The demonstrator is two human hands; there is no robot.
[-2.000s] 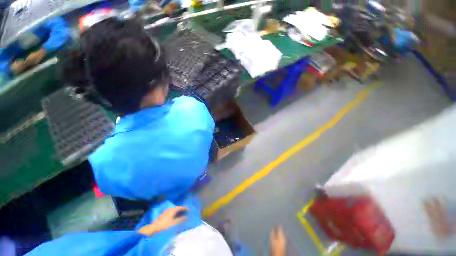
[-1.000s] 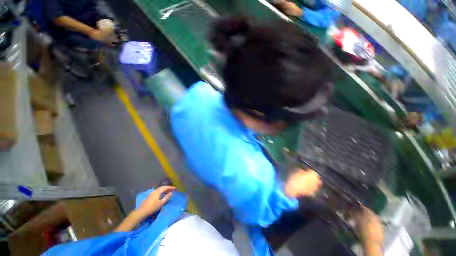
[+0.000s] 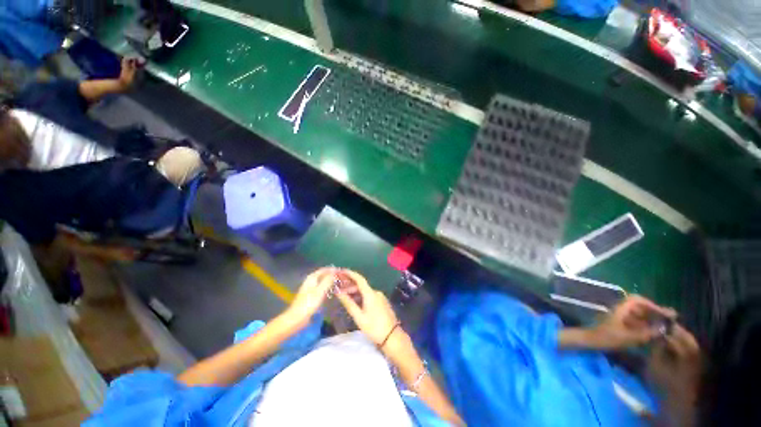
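My left hand [image 3: 312, 293] and my right hand [image 3: 368, 307] are together at the bottom centre, in front of my white-covered lap. Their fingertips meet around a small part [image 3: 338, 283] with a bright glint. It is mostly hidden by the fingers and too small to name. My right wrist wears a dark band and a pale band.
A blue stool [image 3: 259, 204] and a greenish flat seat [image 3: 346, 246] lie ahead. The green bench [image 3: 392, 179] carries a clear blister tray [image 3: 384, 113], a grey blister tray [image 3: 521, 179] and black sheets with white borders [image 3: 304, 92]. A worker's blue smock [image 3: 501, 367] is close right; another person sits left.
The view has swung and now looks over the bench and both trays. My hands, apart before, have come together at the small part. The neighbouring worker now appears at the lower right.
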